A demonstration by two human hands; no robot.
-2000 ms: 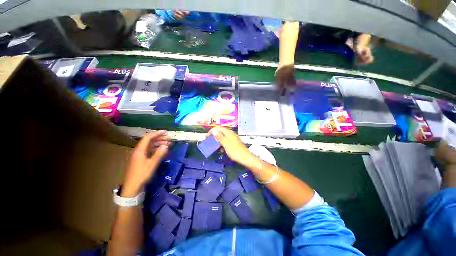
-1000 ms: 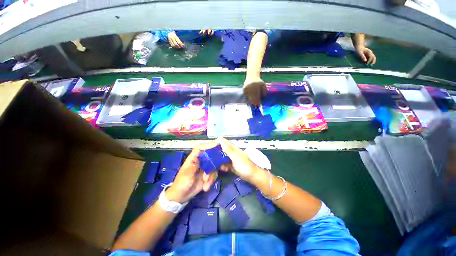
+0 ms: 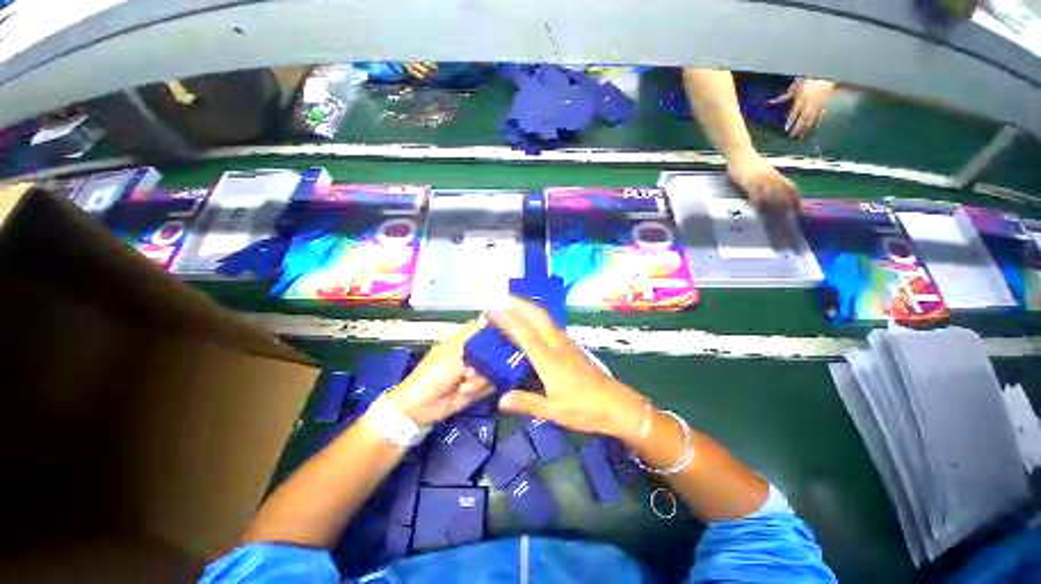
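Observation:
My left hand (image 3: 428, 382) and my right hand (image 3: 565, 371) meet in front of the belt's near rail. A small dark-blue box (image 3: 498, 356) with white print is between them, gripped from below by my left hand. My right hand is over its upper right side, fingers spread; whether it grips the box is unclear. More small dark-blue boxes (image 3: 451, 517) lie loose on the bench below. An open tray (image 3: 470, 257) holding a pale insert lies on the belt just beyond my hands, with a dark-blue card insert (image 3: 537, 257) along its right edge.
Colourful printed lids (image 3: 622, 251) alternate with trays on the belt. A large brown carton (image 3: 245, 394) stands at left. Grey-white sheets (image 3: 942, 428) are piled at right. Another person's hand (image 3: 765, 183) reaches over a tray. Blue card blanks (image 3: 554, 103) lie on the far bench. A grey shelf (image 3: 514, 40) spans overhead.
My left hand came from the left to meet my right around the box. The trays and lids moved left. The other person's arm moved right, and a blue insert now lies by the tray ahead.

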